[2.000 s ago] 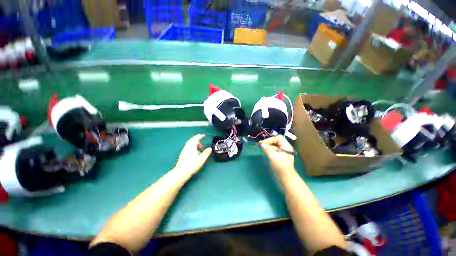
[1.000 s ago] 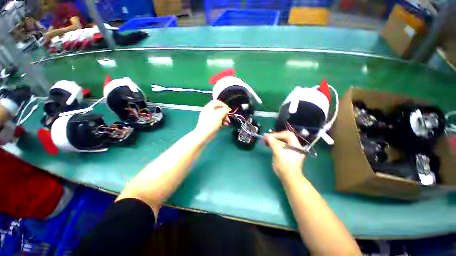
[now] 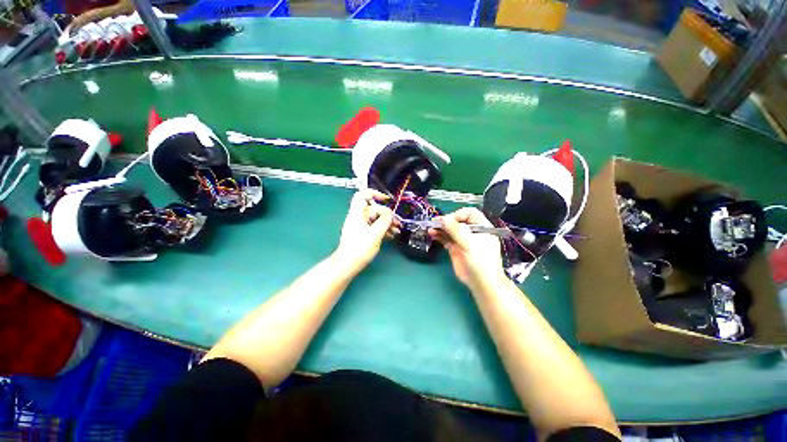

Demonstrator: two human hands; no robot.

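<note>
A white and black camera housing (image 3: 382,154) with a red end piece (image 3: 358,127) lies in front of me. Its small black camera head (image 3: 418,243) lies nearer me, joined by a thin wire harness (image 3: 414,207). My left hand (image 3: 367,226) pinches the thin wires at the left of the head. My right hand (image 3: 467,245) holds slim silvery tweezers (image 3: 494,230), their shape not quite clear, with its fingertips at the wires over the head. The wire ends between my fingers are too small to make out.
Another camera housing (image 3: 528,194) lies to the right, with loose wires beside it. An open carton (image 3: 604,259) of black heads stands at the far right. Several more units lie at the left on the green bench (image 3: 285,293). Blue crates (image 3: 129,384) are below; a red sleeve (image 3: 39,328) shows at the left edge.
Both hands have come together over the camera head, the left now pinching wires beside it. The right hand with the slim tool moved in from the right. The view has shifted.
</note>
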